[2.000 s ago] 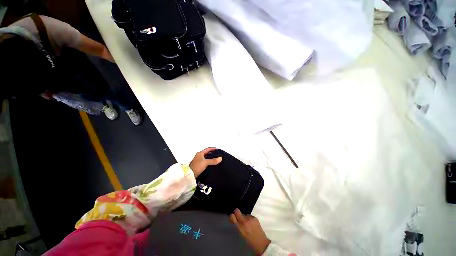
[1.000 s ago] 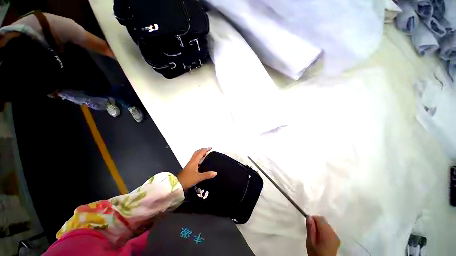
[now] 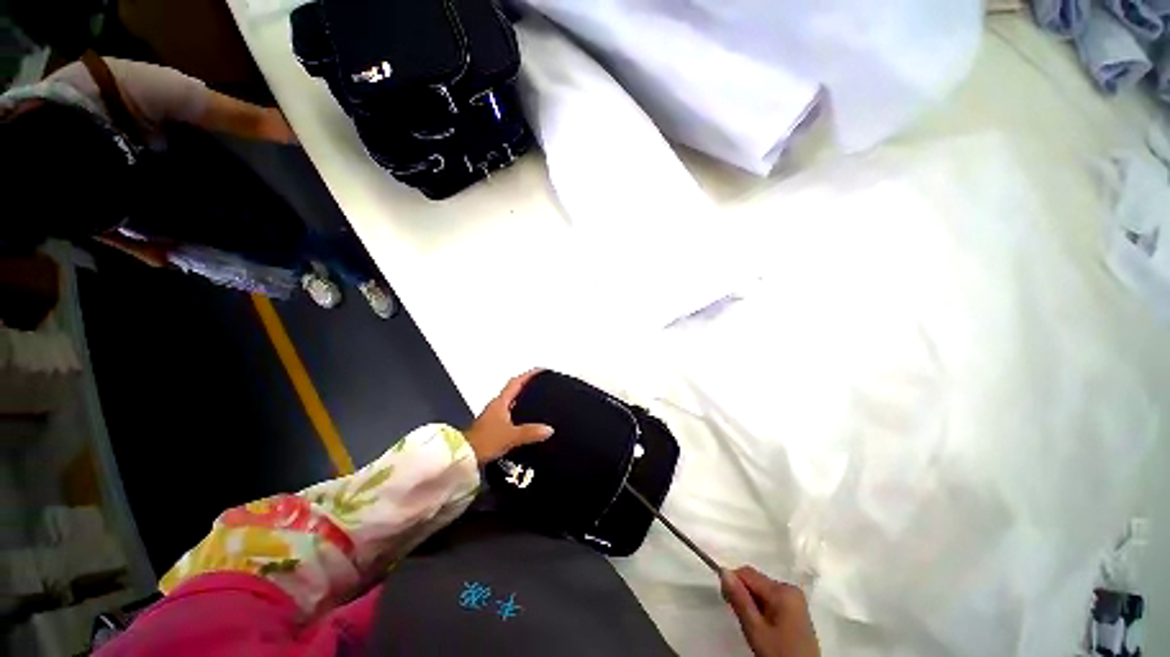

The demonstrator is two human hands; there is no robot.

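A small black bag (image 3: 571, 449) with a small white logo lies at the table's near edge, against my grey apron. My left hand (image 3: 504, 430) holds it at its upper left corner, fingers at the edge and thumb on the front panel. My right hand (image 3: 767, 608) grips the lower end of a thin dark rod (image 3: 680, 535). The rod's far end meets the bag at the seam or opening along its right side; whether the tip is inside is hard to tell.
Black bags (image 3: 417, 90) are stacked at the table's far left edge. White sheets (image 3: 680, 90) and wrinkled white sheeting (image 3: 924, 385) lie on the table. Rolled paper (image 3: 1114, 45) is at top right, small black-and-white items (image 3: 1116, 622) at lower right. A person (image 3: 154, 167) stands in the left aisle.
My right hand left the bag, took the rod off the sheeting and brought it left to the bag's right side. My left hand has stayed on the bag, its grip slightly shifted.
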